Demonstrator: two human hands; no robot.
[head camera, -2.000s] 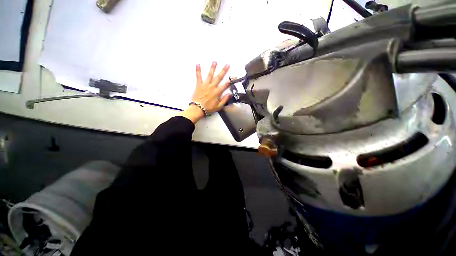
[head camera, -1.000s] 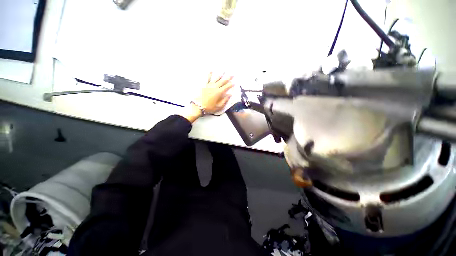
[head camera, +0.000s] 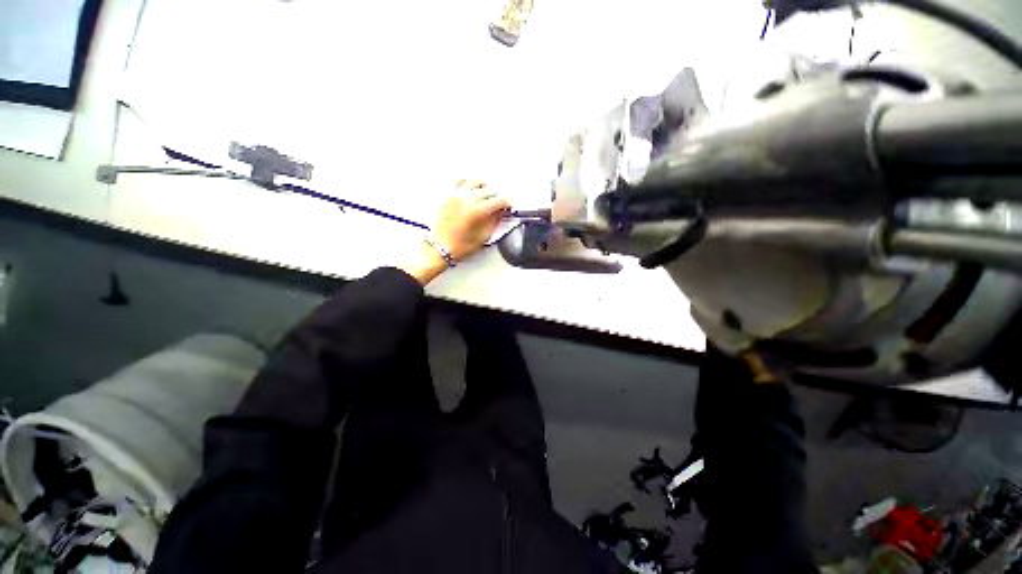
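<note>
The cutting machine (head camera: 762, 179), a worn silver motor body with parallel tubes, fills the right and hides much of what is under it. Its flat base plate (head camera: 560, 249) shows at the table's front edge. My left hand (head camera: 466, 224) rests on the white paper marker (head camera: 336, 101) just left of the machine's front, fingers drawn together. Whether it holds anything is unclear. A dark fabric edge (head camera: 359, 209) runs from the left to this hand. My right hand is hidden behind the motor; only its dark sleeve (head camera: 749, 471) shows below.
A grey T-shaped tool (head camera: 269, 164) lies on the fabric edge at left. A brownish-gold weight (head camera: 510, 22) lies at the top. A cut panel (head camera: 39, 51) is at upper left. A pale bin (head camera: 157, 420) and dark scraps (head camera: 628, 533) are on the floor. A black cable (head camera: 964, 25) crosses the top right.
The machine has turned, its base plate now lying more parallel to the table edge. My left hand's spread fingers have drawn together. My right sleeve has come into view below the motor.
</note>
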